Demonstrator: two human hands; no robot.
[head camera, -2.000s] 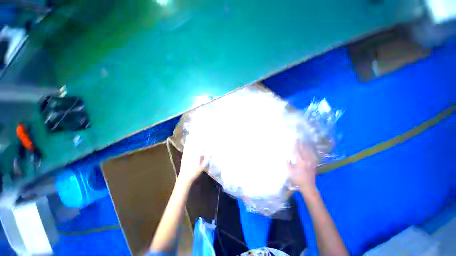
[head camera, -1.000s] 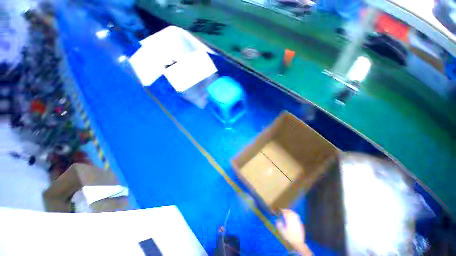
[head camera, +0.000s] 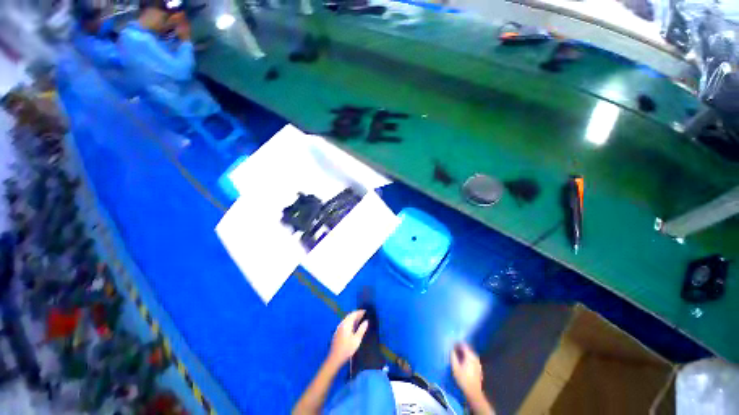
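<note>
My left hand (head camera: 348, 335) is low in the middle, fingers loosely curled and apart, with no held thing visible. My right hand (head camera: 467, 371) is at the bottom, right of centre, and blurred; a dark patch is at its fingertips, and whether it holds anything is unclear. The blue stool (head camera: 418, 247) stands on the floor ahead of my hands. Left of it, an open white carton (head camera: 272, 185) with spread flaps holds black parts (head camera: 324, 217). An open brown cardboard box (head camera: 604, 369) is at the lower right, beyond my right hand.
The green bench (head camera: 478, 134) runs diagonally with dark E-shaped brackets (head camera: 379, 126), a round grey dish (head camera: 483, 190) between dark pieces, an orange-and-black screwdriver (head camera: 575, 207) and a black square item (head camera: 705, 279). Clear wrap (head camera: 709, 387) is at the lower right edge. A person in blue (head camera: 154, 50) sits far left.
The view has swung from the bulky clear wrap to the stool and white carton. My hands are off the wrap. The brown box and wrap now sit at the lower right.
</note>
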